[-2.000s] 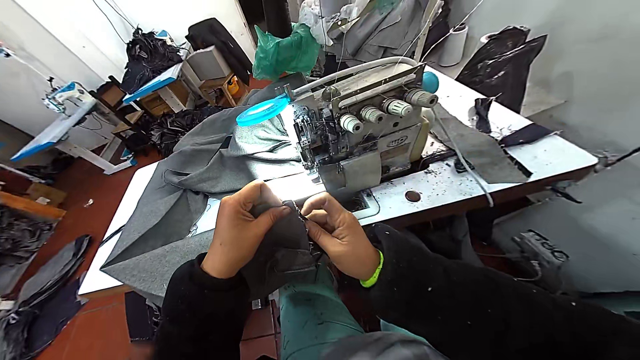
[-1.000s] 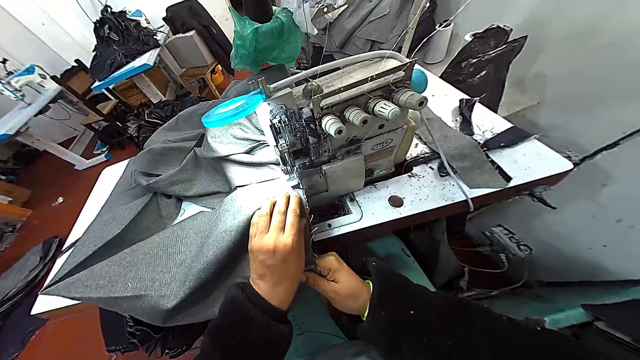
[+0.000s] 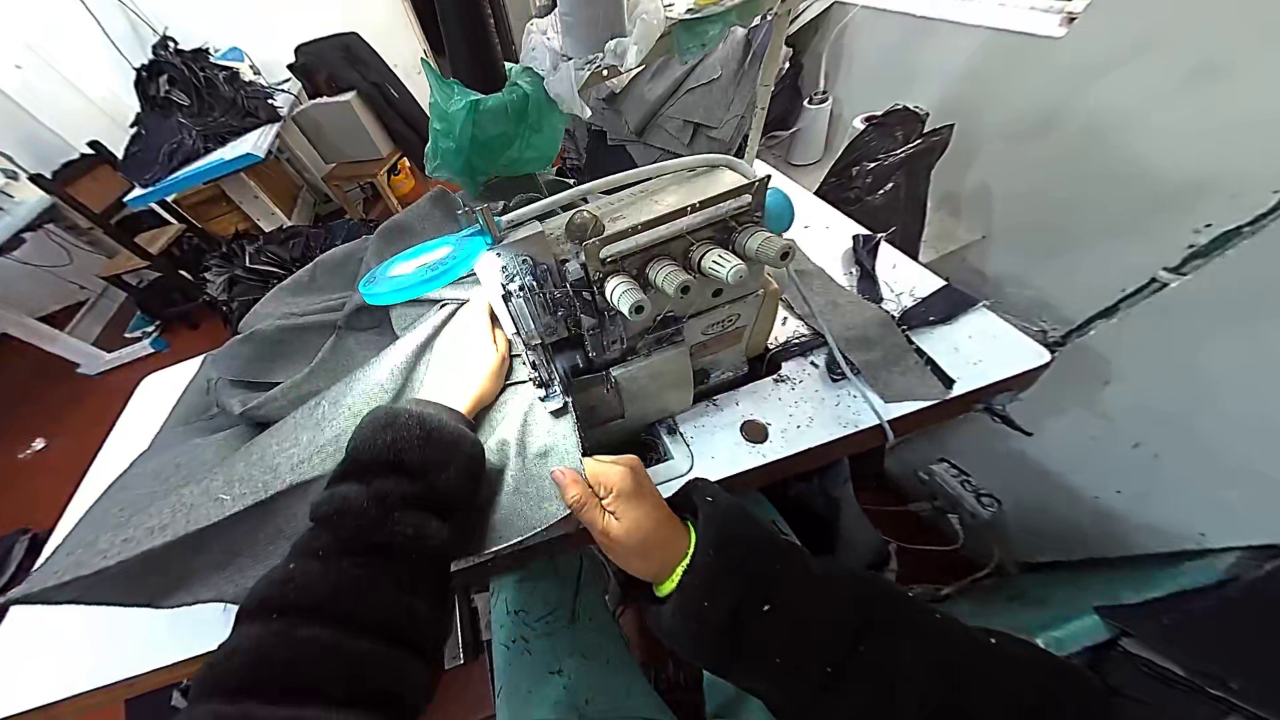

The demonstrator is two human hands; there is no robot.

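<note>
An overlock sewing machine [image 3: 660, 300] with a row of tension dials stands on a white table. Grey fabric [image 3: 290, 440] spreads over the table to its left, one edge running along the presser area. My left hand [image 3: 475, 355] rests on the fabric just left of the needle area, its fingers partly hidden by the machine's front. Nearer to me, my right hand [image 3: 625, 510], with a bright yellow-green band at the wrist, pinches the fabric's edge between thumb and fingers. A blue ring-shaped lamp or magnifier [image 3: 425, 268] sits beside the machine's head, above the cloth.
Grey and black scraps [image 3: 850, 320] and lint lie on the table [image 3: 960, 350] right of the machine. A green plastic bag [image 3: 495, 125] hangs behind it. Thread cones [image 3: 810, 130] and a black bag [image 3: 890, 175] are at the back right. A white hose or cable crosses the table edge.
My left hand has moved forward from near the table's front edge to beside the needle area. The fabric, bunched between both hands two seconds ago, now lies spread alongside the machine.
</note>
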